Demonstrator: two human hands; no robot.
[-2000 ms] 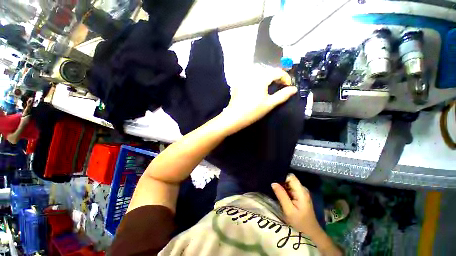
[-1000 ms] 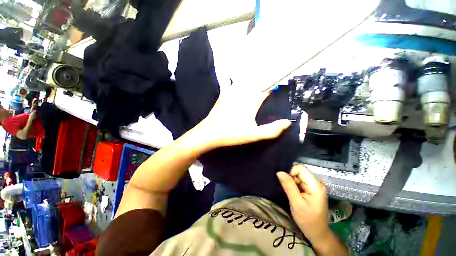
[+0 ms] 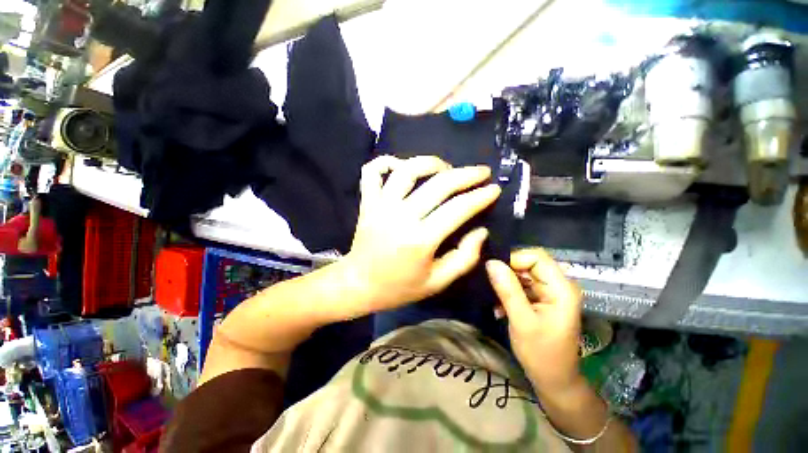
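A dark garment piece point(image 3: 425, 133) lies flat at the needle area point(image 3: 509, 164) of the white overlock machine. My left hand point(image 3: 421, 226) rests on top of the cloth, fingers spread and pressing it down just left of the presser foot. My right hand point(image 3: 540, 305) is at the table's front edge, thumb and forefinger pinching the cloth's near edge. The cloth hangs over the edge toward my lap. More dark cut panels point(image 3: 199, 115) lie piled to the left on the table.
Two silvery cylinders point(image 3: 678, 111) stand at the machine's right front. A measuring scale runs along the table edge point(image 3: 656, 305). A second machine's handwheel point(image 3: 78, 131) is far left. A blue crate point(image 3: 208, 283) and red baskets point(image 3: 115, 261) are at lower left. A person in red point(image 3: 22, 232) shows beyond.
My left hand has moved back left from the needle area and now lies flatter on the cloth. My right hand has risen slightly and closed on the cloth edge.
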